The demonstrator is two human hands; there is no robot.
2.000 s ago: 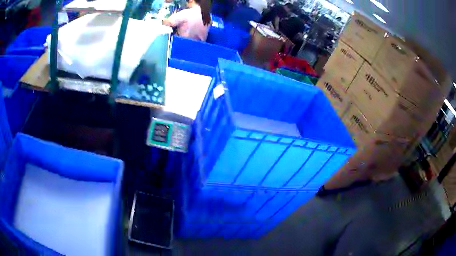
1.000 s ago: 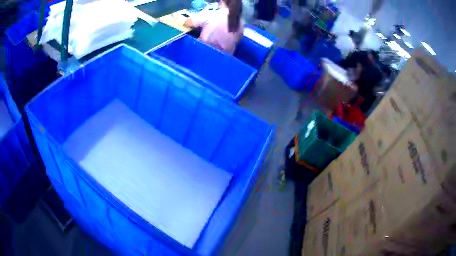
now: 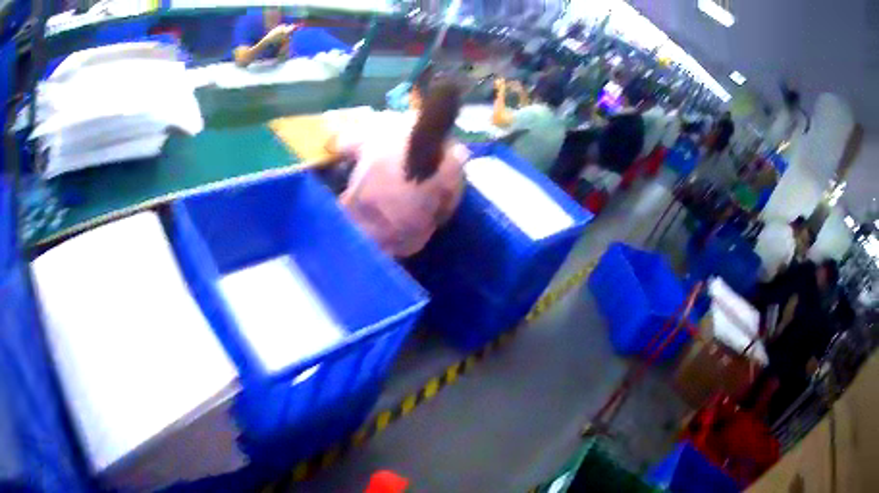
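Neither of my hands is in the picture. Nearest in front of me is a large blue turnover crate (image 3: 332, 380) with a white sheet (image 3: 279, 313) on its bottom. To its left, a large white stack or sheet (image 3: 140, 332) lies beside the green bench (image 3: 183, 173). A small red-orange thing (image 3: 386, 481), cut off by the bottom edge, is too blurred to name.
A person in pink (image 3: 410, 193) sits at the bench. Beyond stand stacked blue crates (image 3: 511, 260), yellow-black floor tape (image 3: 434, 390) and another blue crate (image 3: 636, 298). Right are a cardboard box (image 3: 713, 371), red crates (image 3: 737, 438), a green crate (image 3: 598, 472) and cartons (image 3: 829, 443).
The view has moved forward past the near blue crate. The person in pink and the bench appear larger, and the carton stack has shifted to the lower right edge. No hand appears in any frame.
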